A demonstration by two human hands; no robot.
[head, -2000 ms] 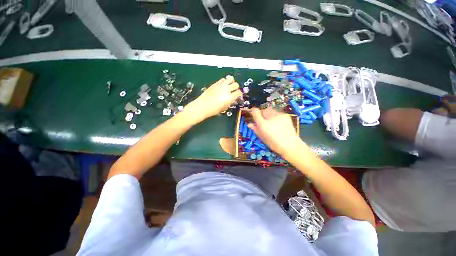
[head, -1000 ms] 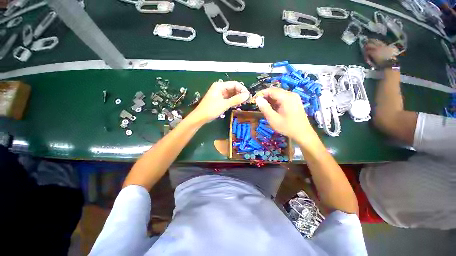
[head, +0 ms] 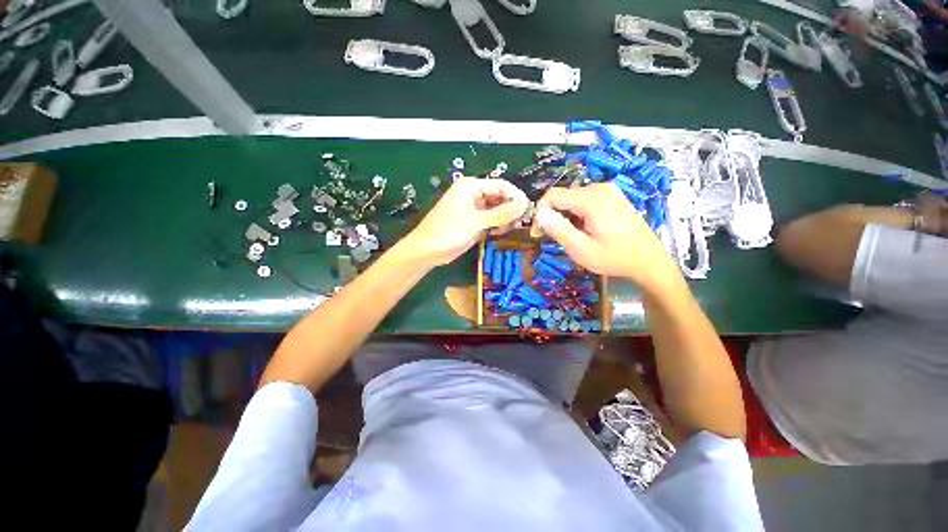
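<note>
My left hand (head: 470,216) and my right hand (head: 594,225) meet above the back edge of the open parts box (head: 480,286). Their fingertips pinch a small part (head: 533,211) between them; it is mostly hidden and too small to make out. Blue cylinders (head: 505,267) and reddish pieces lie in the box. More blue cylinders (head: 622,164) are piled behind my right hand. Small metal parts (head: 286,205) and small rings (head: 264,271) lie scattered left of my left hand.
White looped units (head: 747,219) are heaped at right, and others (head: 390,58) lie on the green belt (head: 281,78) beyond the white rail (head: 405,129). A grey post (head: 187,64) stands upper left. A closed cardboard box (head: 25,202) sits far left. Another person's arm (head: 828,237) is at right.
Both hands came together from apart and now hold steady at the box's back edge. The looped units on the belt have shifted right. The other person's arm reached to the belt, then drew back.
</note>
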